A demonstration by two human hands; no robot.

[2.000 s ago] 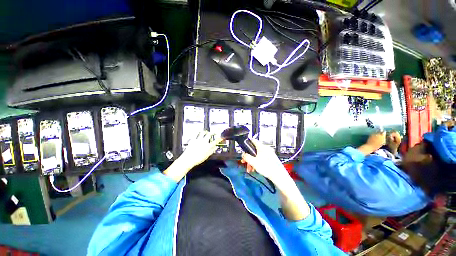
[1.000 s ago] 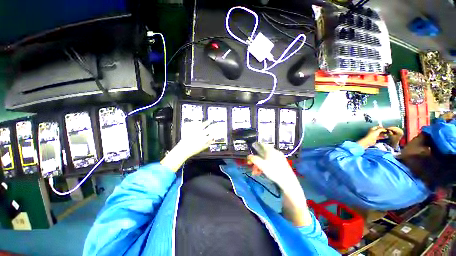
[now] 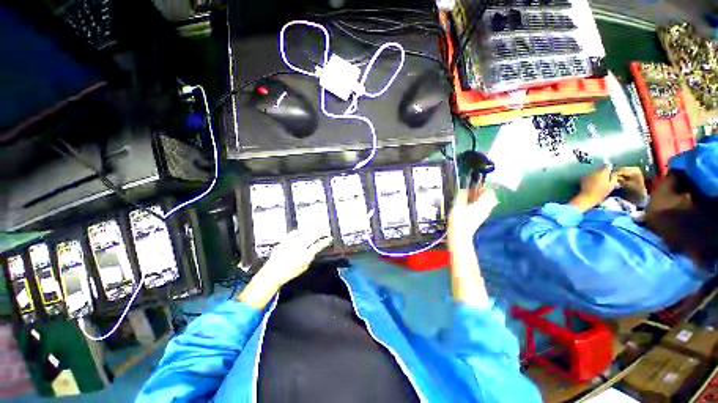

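Observation:
Five open-backed phone units lie side by side in the black phone tray (image 3: 246, 228) in front of me. My left hand (image 3: 297, 253) is at the tray's front edge, over the lower end of the second phone unit (image 3: 311, 206); its fingers look together and I cannot tell if it holds anything. My right hand (image 3: 472, 211) is beyond the tray's right end, shut on the black barcode scanner (image 3: 475, 167), whose head points away from me. A white USB cable (image 3: 405, 253) loops along the tray's front edge from the middle phone unit (image 3: 349, 208).
A black computer case (image 3: 260, 146) behind the tray bears two mice and a white block with looped cable. Another phone tray (image 3: 189, 256) is at left. Parts trays (image 3: 535, 47) on red trays (image 3: 535, 101) stand back right. A coworker in blue (image 3: 606, 252) and a red stool (image 3: 586, 346) are at right.
My right hand has moved the scanner from over the tray to beyond its right end. My left hand has drawn back towards the tray's front edge. The view has shifted right.

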